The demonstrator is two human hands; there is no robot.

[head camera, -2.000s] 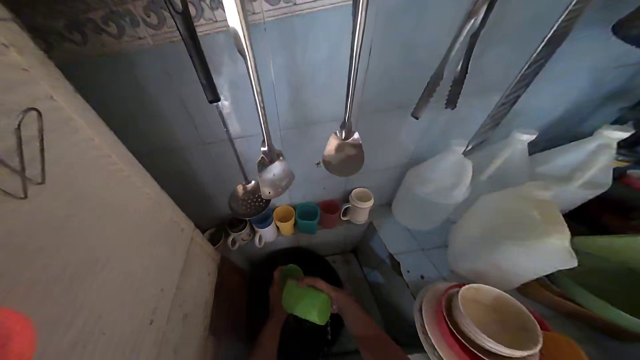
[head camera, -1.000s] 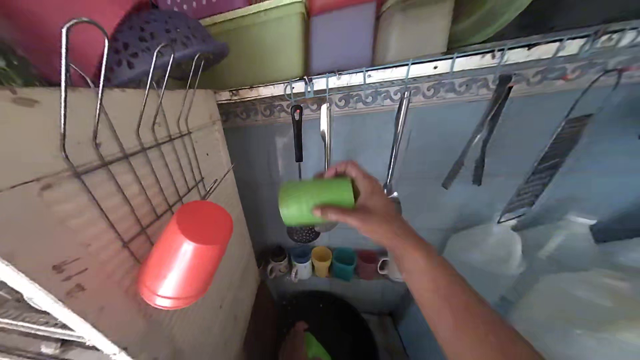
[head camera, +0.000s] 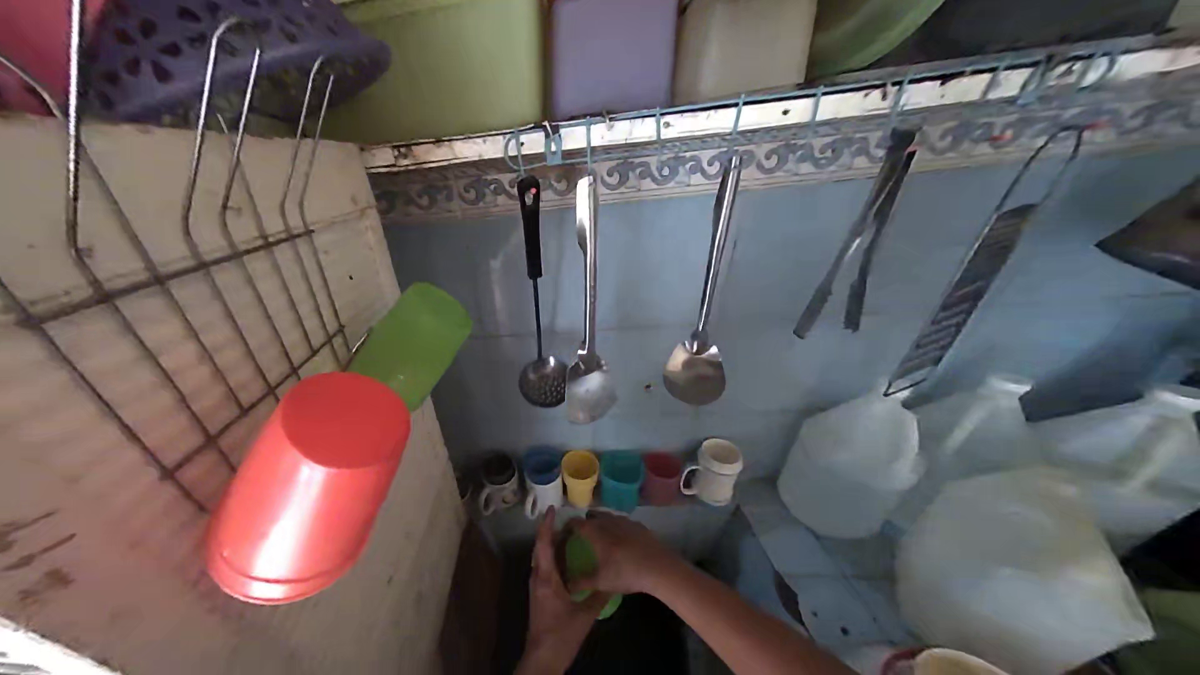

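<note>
Low in the view, my left hand (head camera: 560, 595) and my right hand (head camera: 623, 553) hold a green plastic cup (head camera: 581, 562) between them, above a dark round tub (head camera: 656, 633). More green shows just beneath my hands; whether it is the same cup or another, I cannot tell. Another green cup (head camera: 417, 337) hangs upside down from the wire rack (head camera: 159, 281) on the left wall, beside a red plastic cup (head camera: 314, 478). Behind my hands stands a row of mugs, among them a yellow one (head camera: 580, 476), a teal one (head camera: 621, 478) and a white one (head camera: 717, 471).
A skimmer (head camera: 542, 380), turners (head camera: 694, 370), tongs (head camera: 858, 244) and a grater (head camera: 970, 291) hang from a rail along the blue tiled wall. Translucent plastic jugs (head camera: 848, 464) stand on the tiled ledge at right. Above are a purple basket (head camera: 234, 56) and plastic bins (head camera: 450, 70).
A second ago my right hand was raised with a green cup; a green cup is now on the rack beside the red one. My right hand is back down by my left. The view has swung upward since the first frame.
</note>
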